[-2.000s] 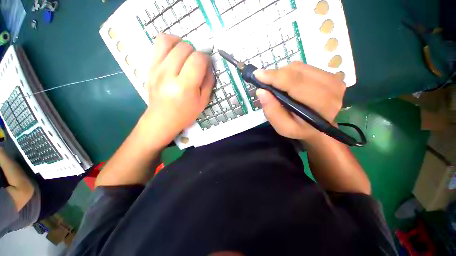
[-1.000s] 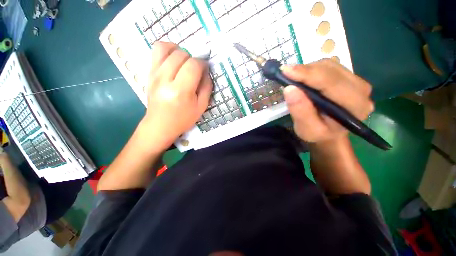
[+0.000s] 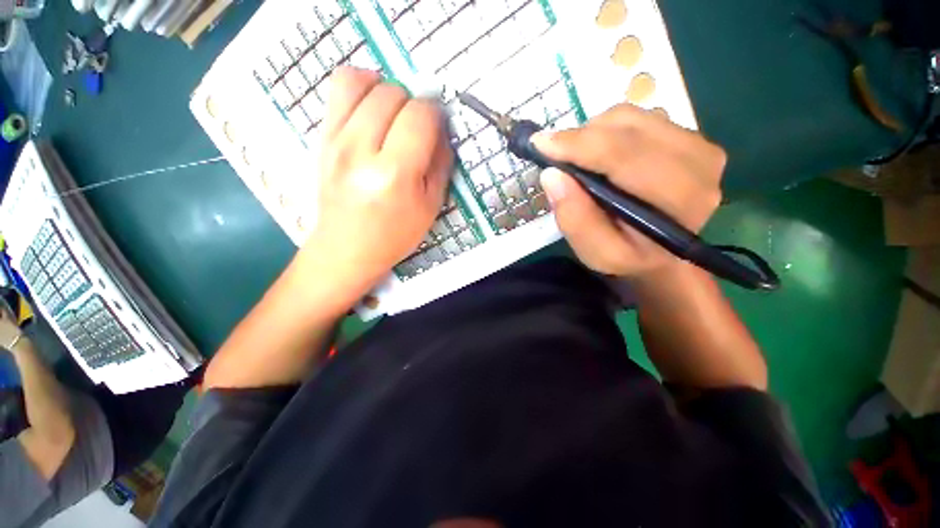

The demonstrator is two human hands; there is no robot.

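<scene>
A white carrier tray point(image 3: 660, 72) with tan round holes lies on the bench, holding green-edged circuit board panels point(image 3: 518, 184). My right hand point(image 3: 639, 191) grips the black soldering iron point(image 3: 644, 219) like a pen. The iron's tip is over the middle of the panels, close to my left fingertips. My left hand point(image 3: 383, 170) is curled over the left part of the tray. A thin solder wire point(image 3: 155, 175) runs in from the left towards it. The wire's end in my fingers is too small to make out.
Stacked white trays with panels point(image 3: 155, 351) lie at left, beside another person's arm point(image 3: 43, 397). Orange-handled pliers point(image 3: 874, 98) lie at upper right. Small metal and blue parts point(image 3: 91, 62) are at upper left. Cardboard boxes point(image 3: 912, 351) stand at right above the green floor.
The iron has moved left, back to beside my left fingertips, after being further right a second ago. The tray appears shifted left in view. More stacked white pieces show at the top left.
</scene>
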